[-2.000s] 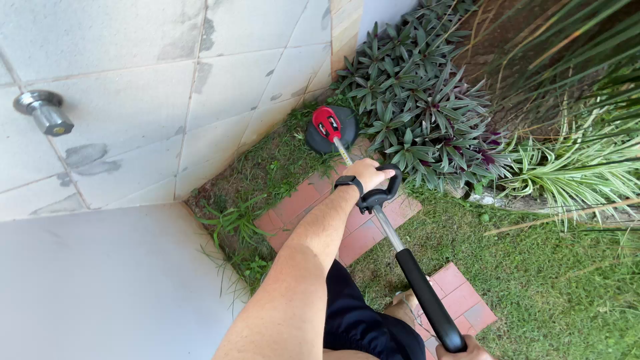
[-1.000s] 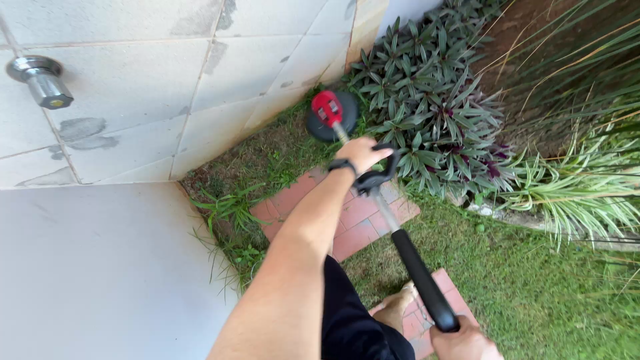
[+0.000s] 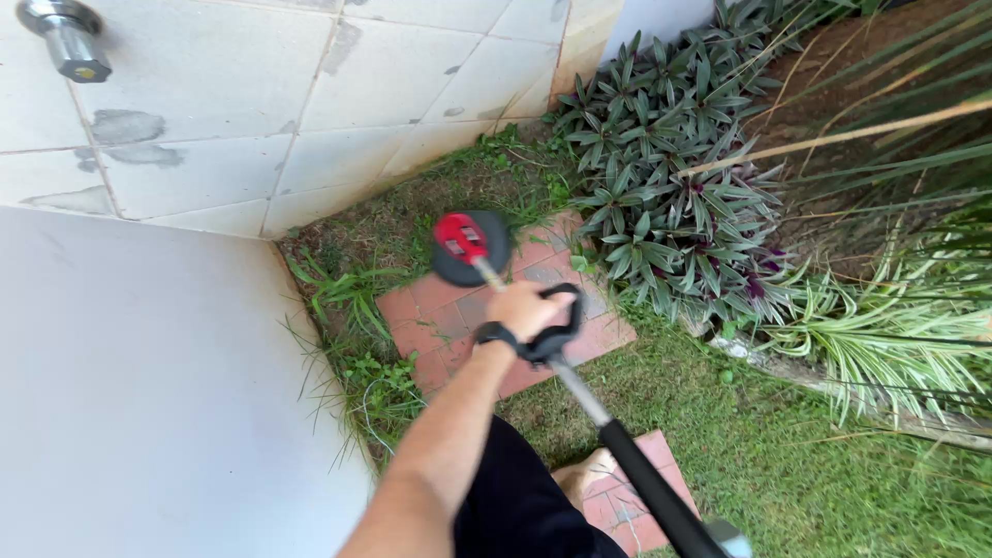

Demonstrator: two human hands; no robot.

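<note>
My left hand (image 3: 528, 311), with a dark band on its wrist, is closed around the black loop handle (image 3: 559, 329) of a string trimmer. The trimmer's red and black head (image 3: 471, 246) is beyond that hand, over the edge of red brick pavers (image 3: 446, 310) and the soil beside them. Its metal shaft (image 3: 581, 390) runs back to a long black foam-like grip (image 3: 651, 480) at the lower right. My right hand is not in view. The head is blurred, and the cutting line cannot be made out.
A tiled wall (image 3: 209, 93) with a metal tap fitting (image 3: 68, 43) rises beyond a plain white wall (image 3: 155, 372). Weeds (image 3: 349, 291) grow along their base. Dark-leaved plants (image 3: 666, 170) and striped grass-like plants (image 3: 891, 333) stand at right behind a stone edging (image 3: 790, 368). A bare foot (image 3: 581, 477) is by the lower pavers.
The trimmer head has moved away from the dark-leaved plants to over the brick pavers, with my left hand still on the loop handle. My right hand has gone out of view.
</note>
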